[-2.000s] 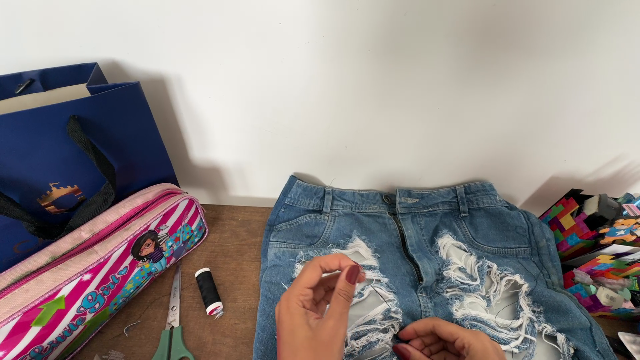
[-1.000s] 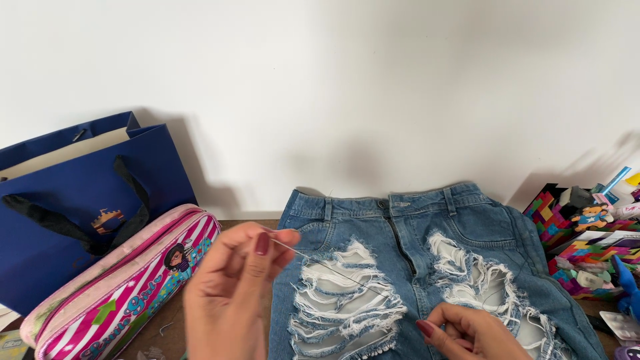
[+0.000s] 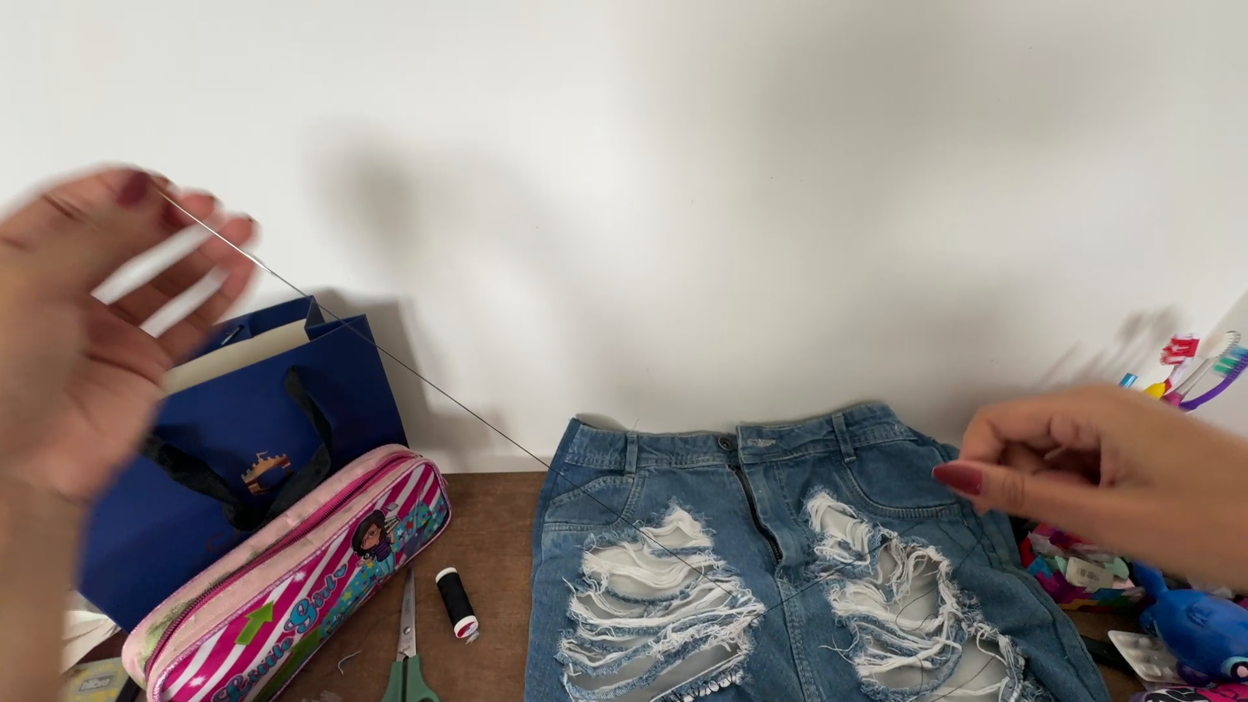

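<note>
My left hand [image 3: 107,292], raised at the left, pinches a sewing needle [image 3: 229,244] between thumb and finger. Dark thread [image 3: 439,390] runs from the needle down across the front of the ripped denim garment [image 3: 780,604], which lies on the brown table against the wall. My right hand [image 3: 1063,478] is over the garment's right side, thumb and finger pinched together; the thread seems to rise faintly toward it. The garment has frayed white tears on both sides and a front zipper [image 3: 756,512]. A spool of black thread [image 3: 455,603] lies left of it, beside green-handled scissors [image 3: 408,643].
A pink striped pencil case [image 3: 302,575] and a blue paper bag [image 3: 244,439] stand at the left. At the right are toothbrushes [image 3: 1204,370], a colourful patterned container [image 3: 1082,570], a blue toy-like object [image 3: 1199,624] and a blister pack [image 3: 1146,653]. A white wall rises behind.
My left hand has moved up and to the left, drawing out a long length of thread. My right hand has moved right and up from the garment's front. The view has shifted.
</note>
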